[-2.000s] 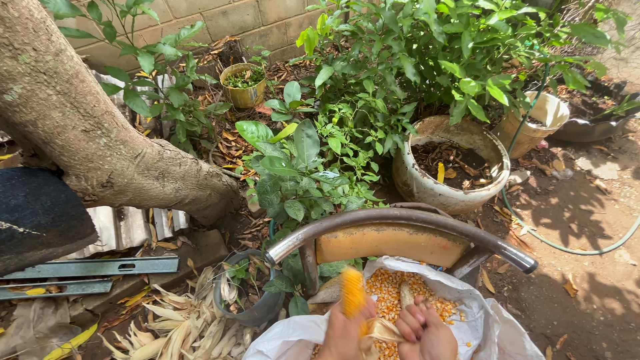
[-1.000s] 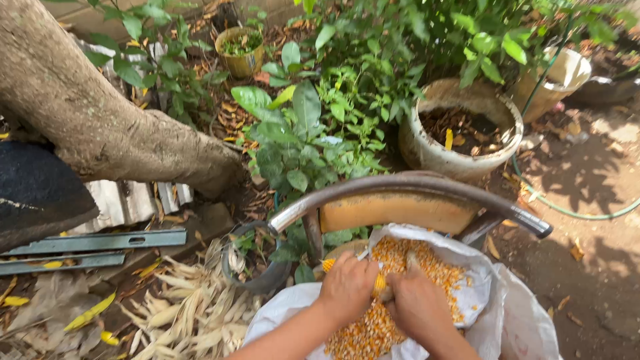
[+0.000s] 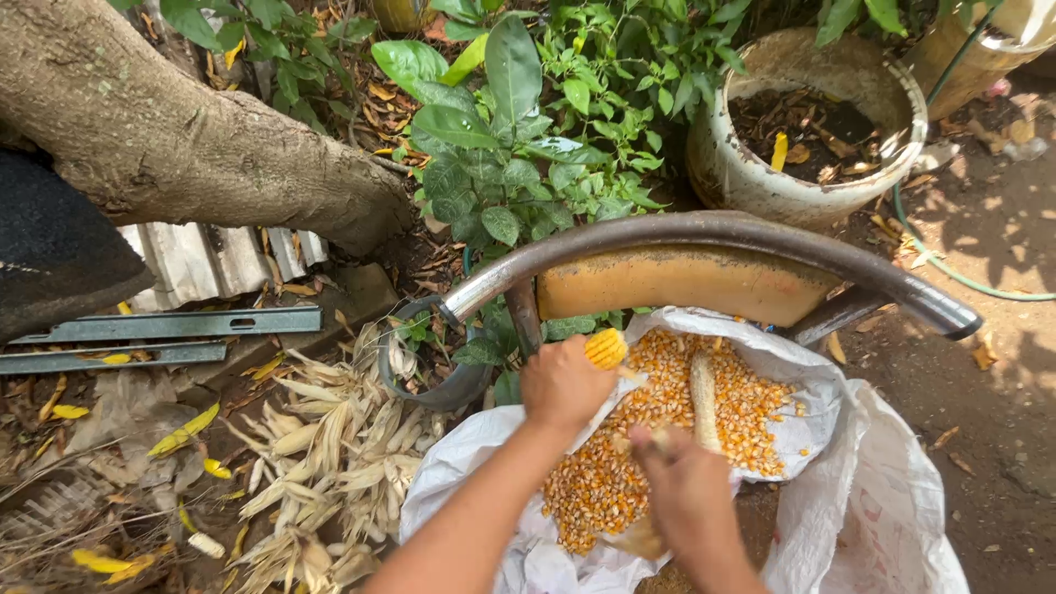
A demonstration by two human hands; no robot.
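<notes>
My left hand [image 3: 568, 381] is closed around an ear of yellow corn [image 3: 606, 349], whose kernelled end sticks out to the right of the fist. Below and to the right, my right hand [image 3: 681, 474] is blurred over the loose corn kernels [image 3: 598, 487]; a pale piece shows at its fingers, perhaps husk or cob, and its hold is unclear. A bare corn cob [image 3: 704, 400] lies on the kernels just above that hand. The kernels rest in an opened white woven sack [image 3: 804, 375], in front of the curved metal-framed chair back [image 3: 685, 280].
Dry corn husks [image 3: 330, 445] are heaped at the left, beside a dark round pot [image 3: 450, 388]. Metal channels [image 3: 190, 324] lie below a tree trunk [image 3: 272, 165]. Another white sack [image 3: 866, 495] stands at the right. A large planter [image 3: 709, 157] and a hose [image 3: 949, 268] are beyond.
Both hands were close together over the kernels a second ago; now they are apart, the left one up and left with the ear. A bare cob now shows clearly on the kernels.
</notes>
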